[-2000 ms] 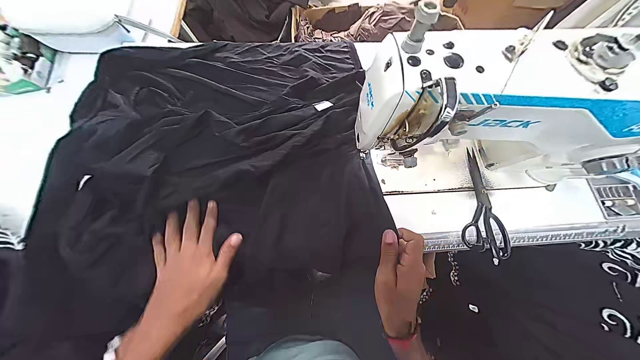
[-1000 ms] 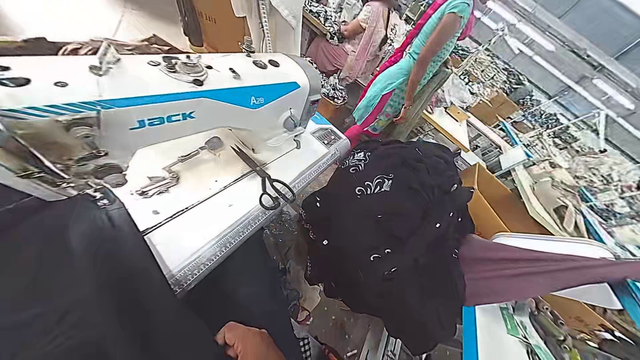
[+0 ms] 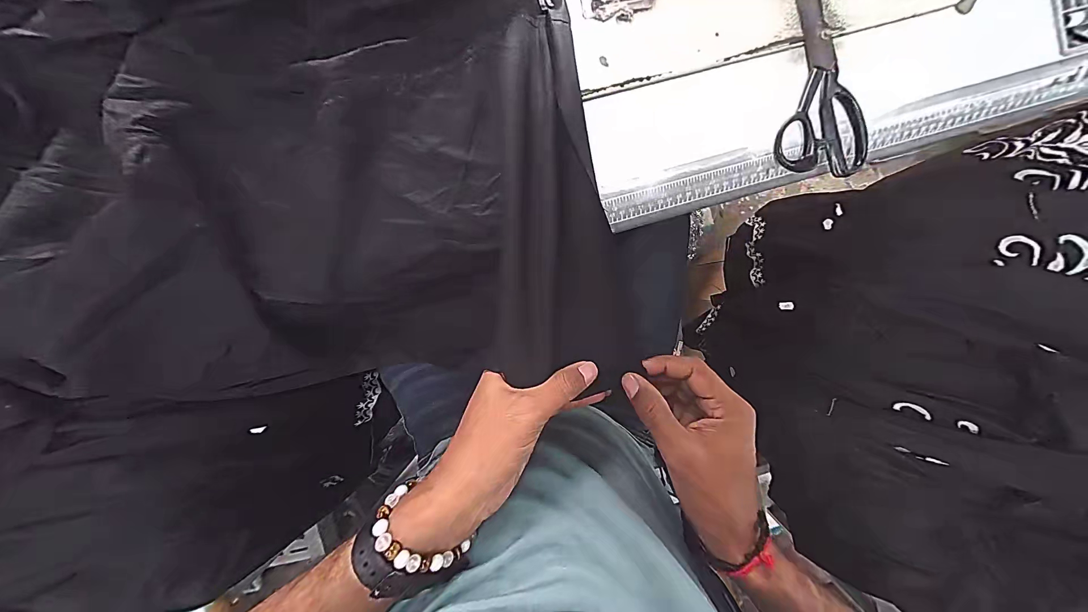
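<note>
Black fabric [image 3: 365,212] covers the left half of the head view and runs up to the sewing machine's bed [image 3: 680,127]. At its near edge, above my lap, my left hand [image 3: 518,425] has its thumb on top of the cloth and its fingers mostly hidden under it, pinching the edge. Just to the right, my right hand [image 3: 697,425] is half curled, thumb and fingertips apart beside the cloth's edge, with nothing seen between them. Black-handled scissors [image 3: 820,119] lie on the machine bed, handles toward me.
A measuring scale [image 3: 731,183] runs along the bed's front edge. More black fabric with white patterns [image 3: 918,340] hangs at the right. Dark cloth [image 3: 255,459] also lies at lower left. My lap, in a light blue-green garment [image 3: 561,518], is below my hands.
Two seconds ago my left hand lay flat on the fabric; now it is at the near edge, close to my right hand. The view swung right and came back down.
</note>
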